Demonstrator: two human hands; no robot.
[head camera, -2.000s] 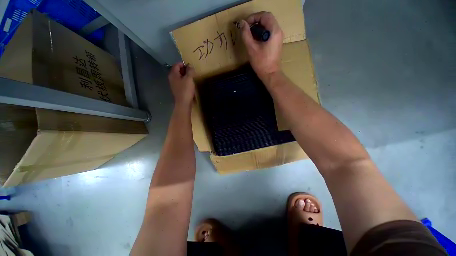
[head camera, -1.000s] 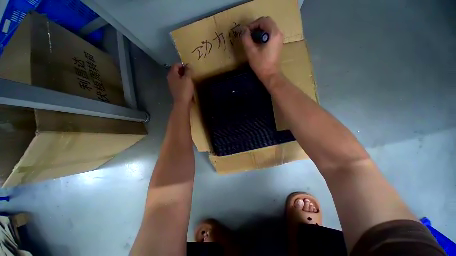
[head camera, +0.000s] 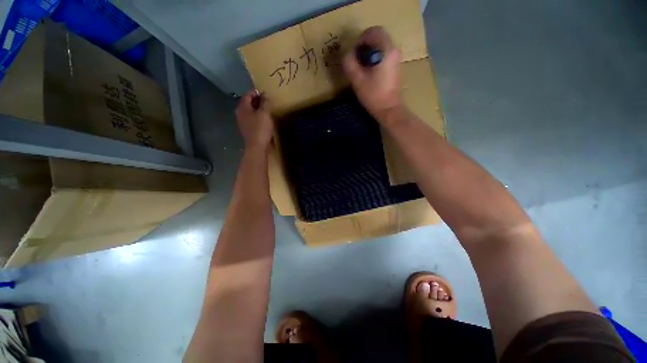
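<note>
An open brown cardboard carton (head camera: 369, 225) lies on the grey floor, with dark solar panels (head camera: 333, 159) with fine lines inside it. Its far carton flap (head camera: 284, 53) is folded outward and bears black handwritten characters. My right hand (head camera: 376, 71) is shut on a dark marker pen (head camera: 369, 55) over this flap, just right of the characters; the hand is slightly blurred and hides the pen's tip. My left hand (head camera: 255, 117) is at the carton's left edge, fingers curled by the flap's corner. A small dark thing shows at its fingertips; I cannot tell what it is.
A grey metal frame (head camera: 106, 145) crosses the left side. Large brown cartons (head camera: 106, 220) stand behind and below it. Blue plastic crates (head camera: 85, 21) are at the top left. The wearer's sandalled feet (head camera: 433, 294) are on the floor at the bottom. A blue object (head camera: 621, 333) shows at the lower right edge.
More strokes of the third character show on the flap. My right hand has shifted slightly right with the marker pen. My left hand has barely moved.
</note>
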